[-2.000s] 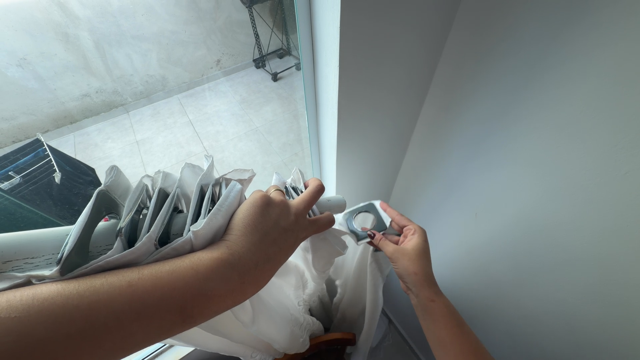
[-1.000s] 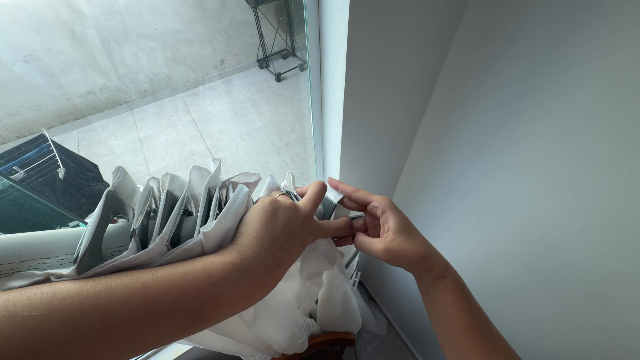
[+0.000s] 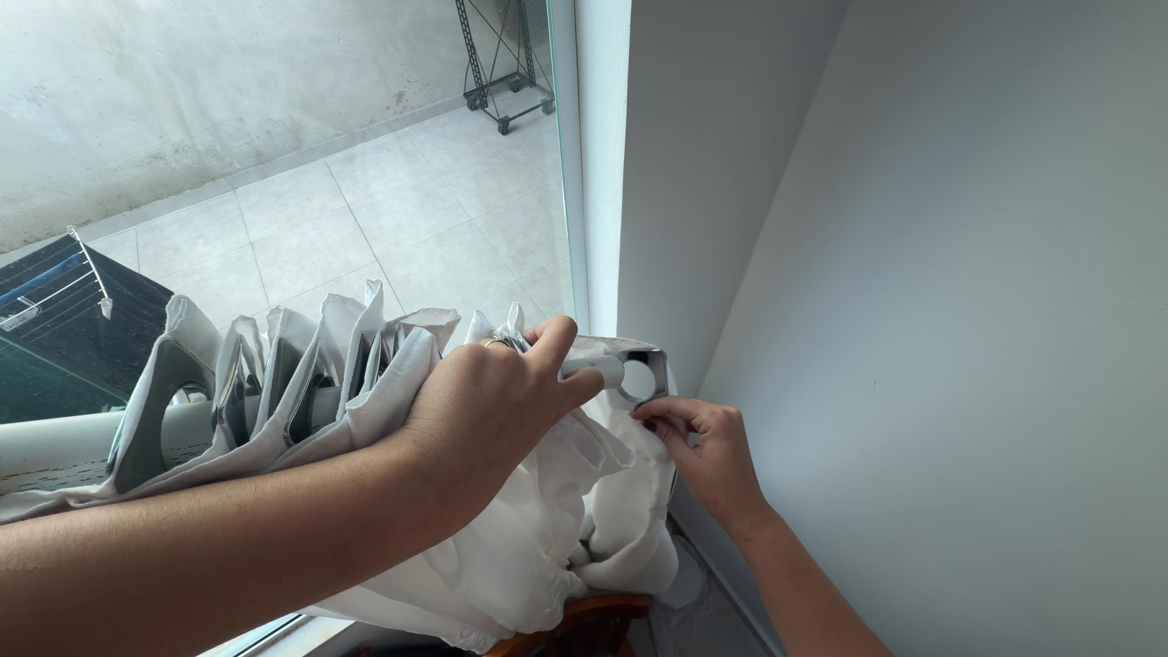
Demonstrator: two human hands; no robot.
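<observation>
A white curtain rod (image 3: 55,449) runs from the left edge toward the middle, its end showing just past my left hand. Several grey curtain grommets (image 3: 146,438) of a white curtain (image 3: 493,547) are threaded on it. My left hand (image 3: 511,392) grips bunched curtain and grommets near the rod's end. Between thumb and fingers, my right hand (image 3: 698,443) pinches the lower edge of a square grey grommet (image 3: 657,365) right at the rod's end. Whether the rod's tip enters its hole, I cannot tell. The curtain hangs below both hands.
A grey wall (image 3: 958,319) rises close on the right, beside the white window frame (image 3: 598,182). Past the glass are a tiled floor (image 3: 301,237), a black wheeled metal rack (image 3: 511,100) and a drying rack (image 3: 87,274). A brown wooden chair (image 3: 593,625) stands below.
My right hand came in close to my left hand, then moved back down and right. The grommet it holds was apart from the rod's end two seconds ago and is now right at it.
</observation>
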